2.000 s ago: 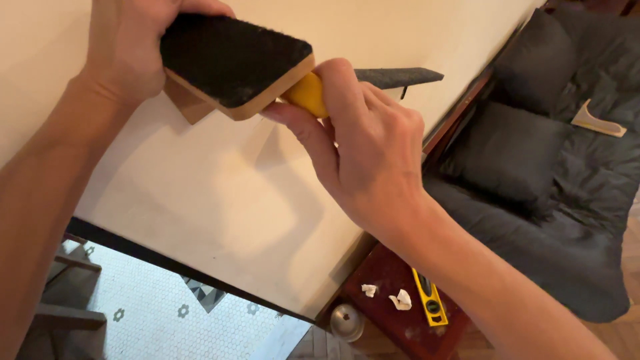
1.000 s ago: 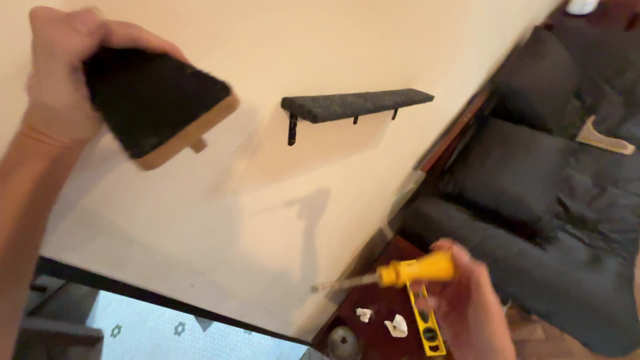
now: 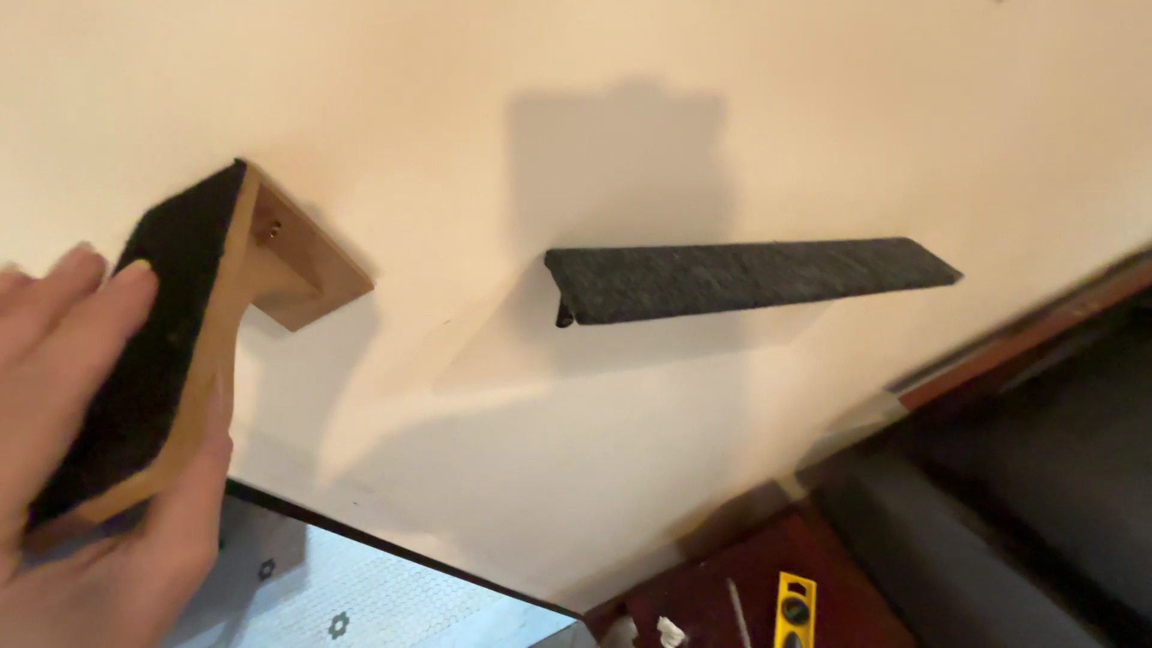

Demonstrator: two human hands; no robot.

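Observation:
My left hand (image 3: 99,432) grips a small wooden shelf with a black fabric-like top (image 3: 180,261), its fingers over the top and its thumb along the wooden edge. The shelf's wooden back plate (image 3: 310,265) lies against the cream wall, with what looks like a screw in it. To the right, a long shelf covered in dark grey material (image 3: 747,274) is fixed to the wall, a black bracket under its near end. My right hand is out of view. A thin metal shaft, probably a screwdriver's (image 3: 739,612), lies at the bottom.
A dark red table (image 3: 774,549) at the lower right holds a yellow spirit level (image 3: 796,607) and a white crumpled piece (image 3: 670,632). Black cushions (image 3: 1062,450) lie at the right. At the lower left, a dark edge borders an opening above a patterned tile floor (image 3: 360,576).
My right hand, which held a yellow-handled screwdriver one second ago, has left the view. The view has shifted closer to the wall shelves. My left hand still grips the small shelf.

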